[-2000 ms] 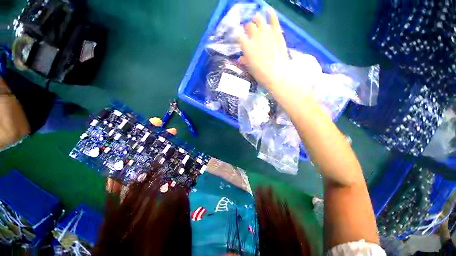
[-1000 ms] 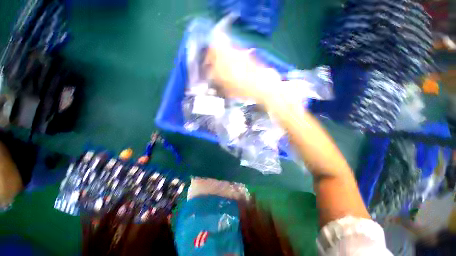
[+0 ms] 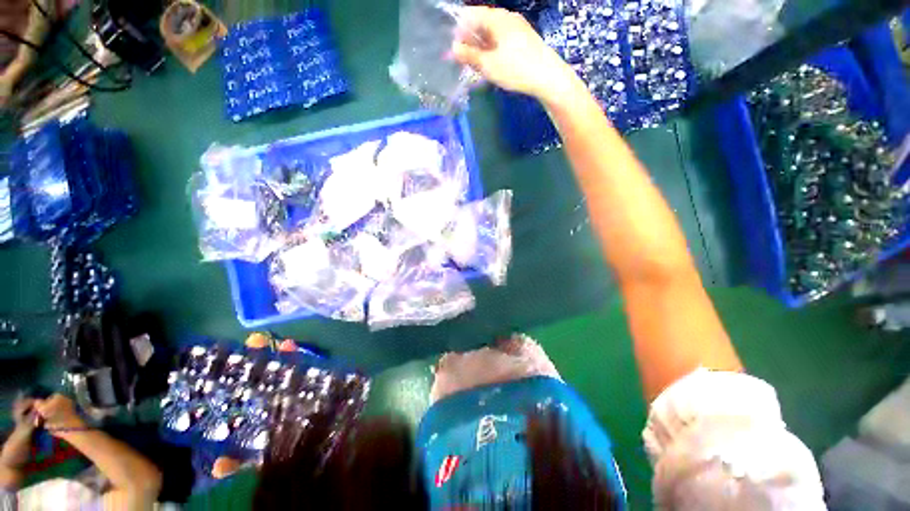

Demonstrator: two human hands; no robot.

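My right hand (image 3: 496,45) is at the top centre and pinches the edge of a clear plastic bag (image 3: 427,55), above the blue parts bin (image 3: 239,294). The bin holds several crinkled clear bags (image 3: 399,289), some hanging over its rim. My left hand (image 3: 227,465) grips a populated circuit board panel (image 3: 225,399) at the lower left. Only its fingertips show, at the board's far and near edges. Hanging hair hides the board's right part and the rest of that hand.
Blue panels (image 3: 284,65) lie beyond the bin. Populated panels (image 3: 624,55) lie at the top right. A blue bin of small greenish pieces (image 3: 828,180) is at the right. Stacked blue boards (image 3: 70,180) are at the left. Another person's hands (image 3: 50,411) are at the lower left.
My right hand has left the bin and moved beyond it with a clear bag. The camera view has shifted, and the bin shows further left. My left hand's fingertips still show at the board.
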